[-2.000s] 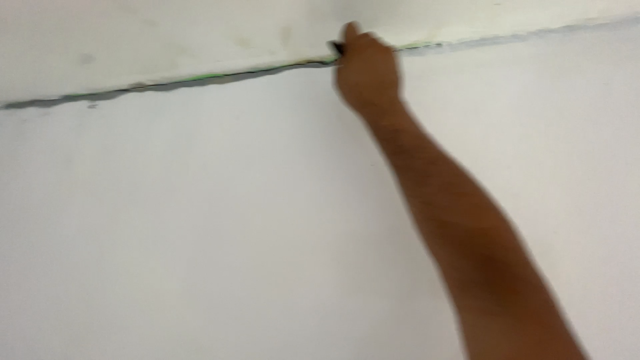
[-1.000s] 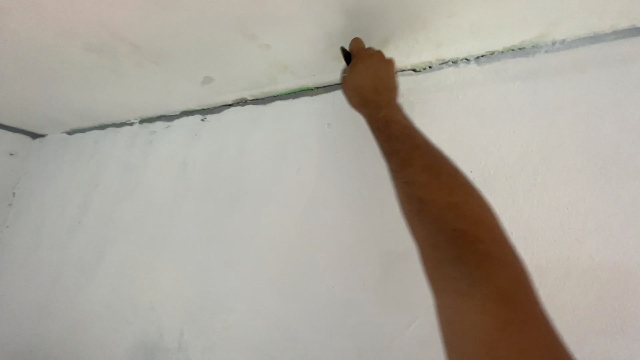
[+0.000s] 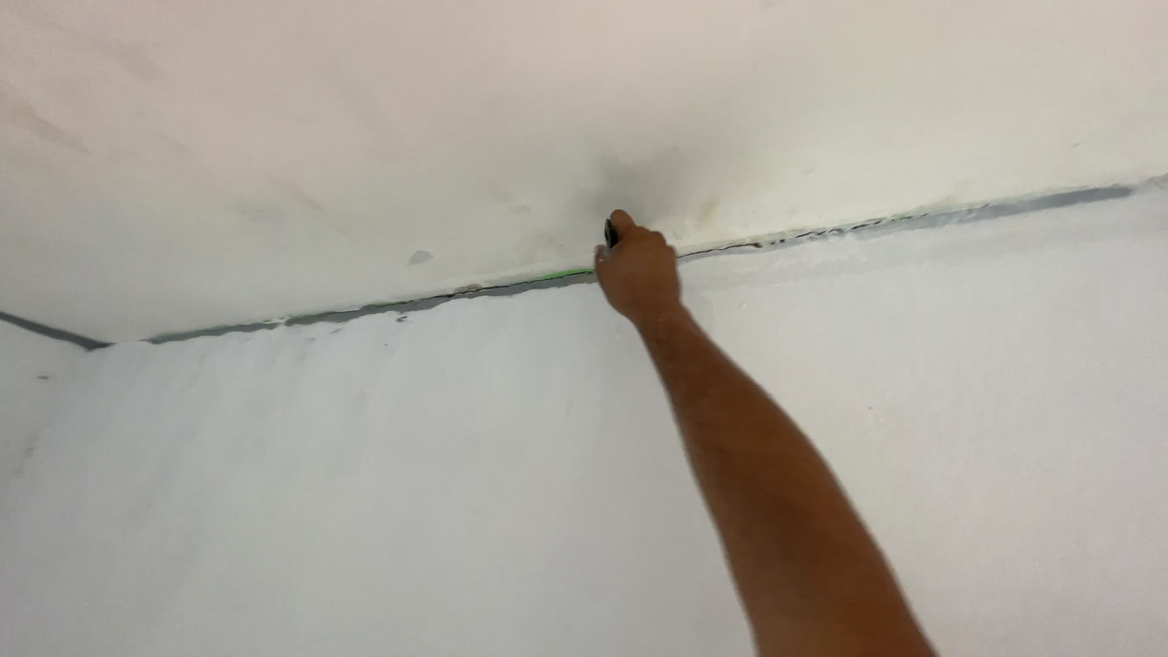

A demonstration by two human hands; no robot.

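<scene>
My right hand (image 3: 639,269) is raised to the joint between the white wall (image 3: 456,474) and the off-white ceiling (image 3: 438,128). Its fingers are closed around a small tool with a dark handle (image 3: 610,234); the hand hides most of it, so its kind cannot be told. A ragged dark grey strip (image 3: 356,313) runs along the joint to the left of the hand, with a bright green edge (image 3: 566,274) close to the fingers. On the right, a thin dark crack (image 3: 721,248) leads into more grey (image 3: 1049,201). My left hand is out of view.
At the far left, the wall meets a side wall (image 3: 36,401) in a corner, with another dark grey strip (image 3: 55,331) along its top. Faint stains and a grey spot (image 3: 420,257) mark the ceiling.
The view has shifted to show more ceiling and the left corner. My right hand stays at the joint with the dark-handled tool in its grip.
</scene>
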